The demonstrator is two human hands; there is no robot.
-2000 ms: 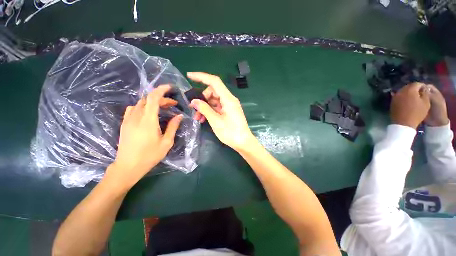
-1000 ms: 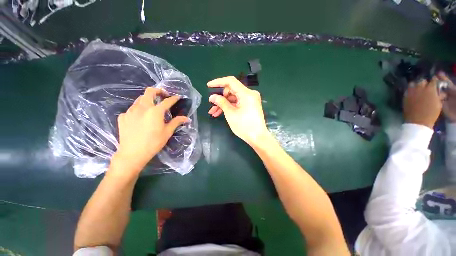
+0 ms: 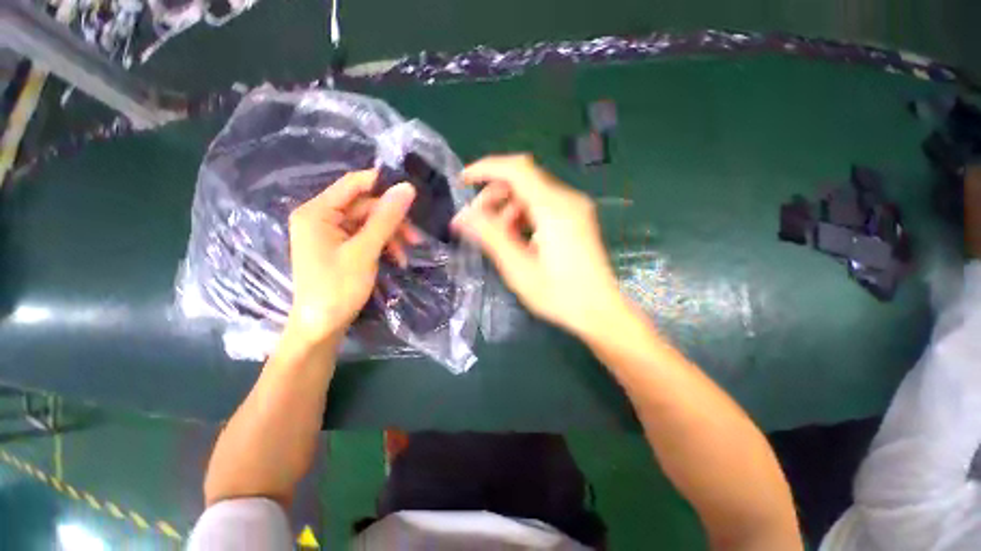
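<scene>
A crinkled clear bag [image 3: 247,215] full of dark contents lies on the dark-green bench, its open mouth facing right. My left hand [image 3: 350,242] is at the mouth, fingers curled and thumb raised beside dark pieces [image 3: 430,194]; whether it grips one is unclear. My right hand [image 3: 543,242] is just right of the mouth, blurred, thumb and fingers bent close together near the bag's edge. Whether a piece is between them cannot be seen. Two small black pieces [image 3: 591,149] lie beyond my right hand.
A pile of black pieces [image 3: 855,231] lies at the right, with another heap [image 3: 957,135] at the right edge. A neighbour's white sleeve [image 3: 930,414] is at lower right. A shiny black seam [image 3: 559,56] crosses behind. White cables [image 3: 199,13] lie at upper left.
The view has shifted, so bag and piles sit farther right and left, respectively, relative to the frame: all appear moved right. My left hand's fingers have curled closer; my right hand is nearer the bag.
</scene>
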